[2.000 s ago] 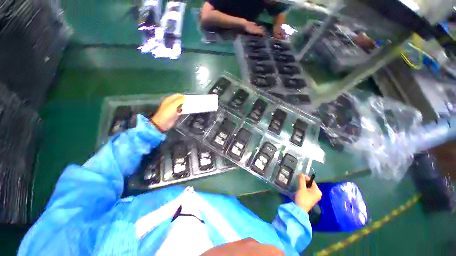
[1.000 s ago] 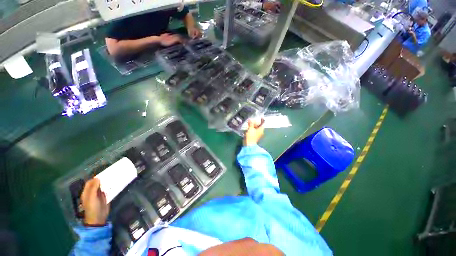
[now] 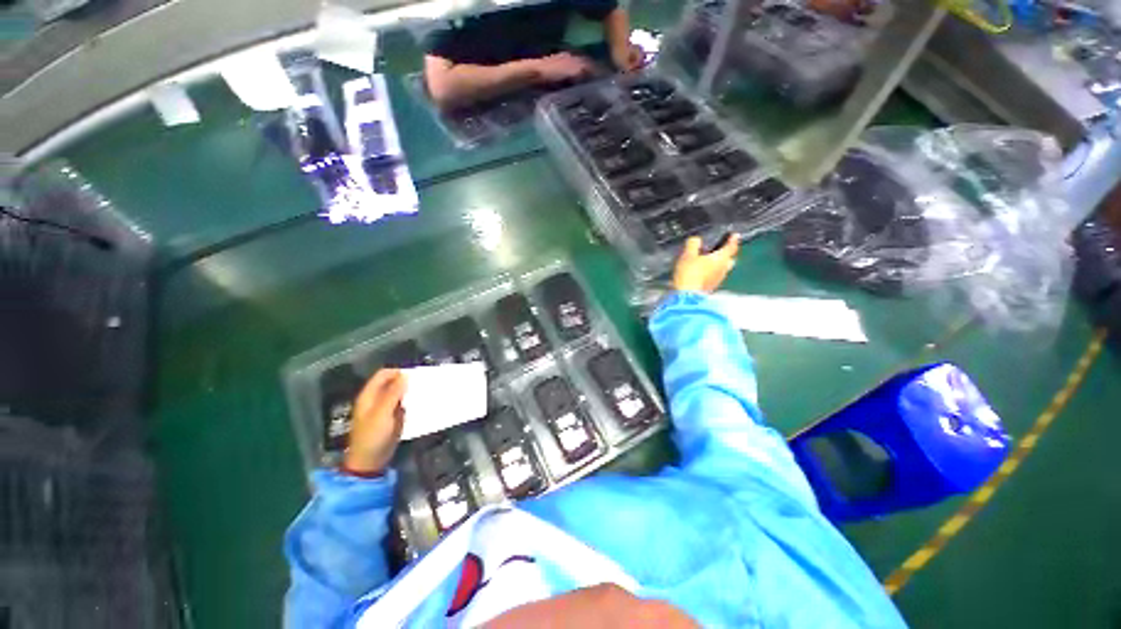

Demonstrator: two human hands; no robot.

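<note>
My left hand point(image 3: 375, 424) holds a white label sheet point(image 3: 445, 399) by its left edge, over the near blister tray point(image 3: 416, 322). The tray lies tilted on the green mat with two rows of black phones point(image 3: 568, 420), backs up with white labels. The sheet and hand hide some phones. My right hand point(image 3: 704, 267) is stretched forward at the near edge of the far stacked blister trays point(image 3: 633, 236), which also hold black phones. A thin dark tool, apparently the tweezers point(image 3: 723, 243), shows at its fingertips.
A whitish strip point(image 3: 793, 317) lies right of my right hand. Bagged black parts point(image 3: 861, 227) lie beyond it. A blue stool point(image 3: 916, 430) stands at right. Across the bench are a person's forearms point(image 3: 504, 81) and wrapped packs point(image 3: 375, 148). A metal post rises at upper right.
Two seconds ago an upper tray overlapped the near one; it has moved away onto the far trays, with my right hand at it. The view has since shifted. My left hand still holds the sheet.
</note>
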